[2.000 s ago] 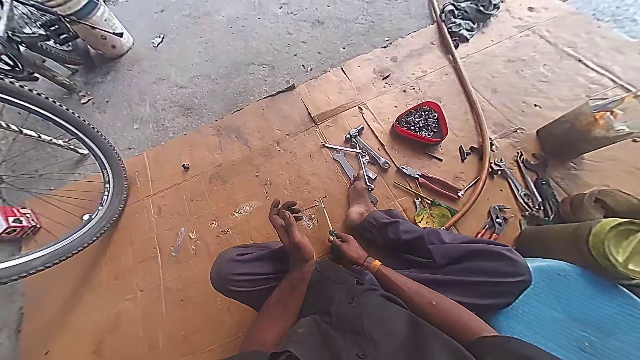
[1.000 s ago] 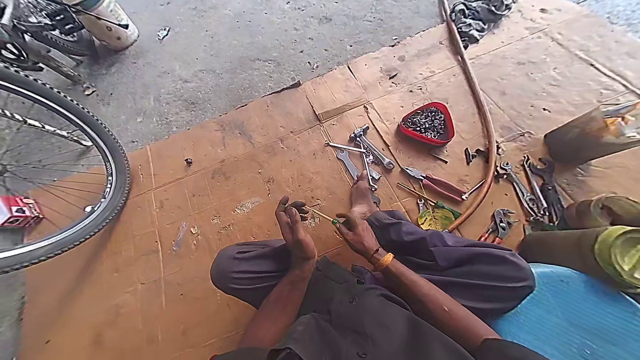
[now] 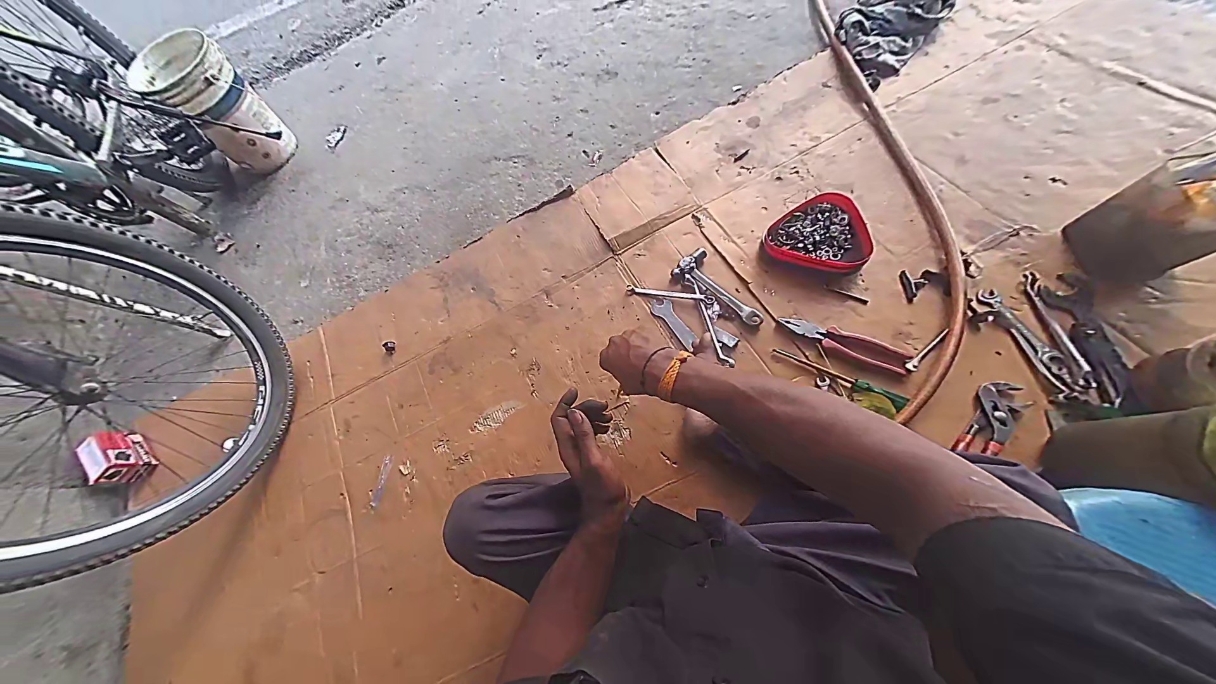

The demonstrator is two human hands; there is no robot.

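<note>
My left hand is raised palm-up above my folded leg, its fingers curled; whether something small lies in it I cannot tell. My right hand, a cord and an orange band at its wrist, reaches forward over the cardboard with bent fingers. What it holds, if anything, is hidden. Close to its right lie an open-end wrench and a ratchet-like metal tool. Farther right are combination pliers with red handles and a green-handled screwdriver. A red tray of small metal parts stands beyond them.
A bicycle wheel stands at the left, with a red box seen through its spokes and a bucket behind. A hose curves past the tools. Slip-joint pliers, an adjustable wrench and a container are at the right.
My right hand has moved forward, away from my lap and left hand. The thin green-handled tool it held earlier is no longer plainly visible in it. My left hand stays over my leg.
</note>
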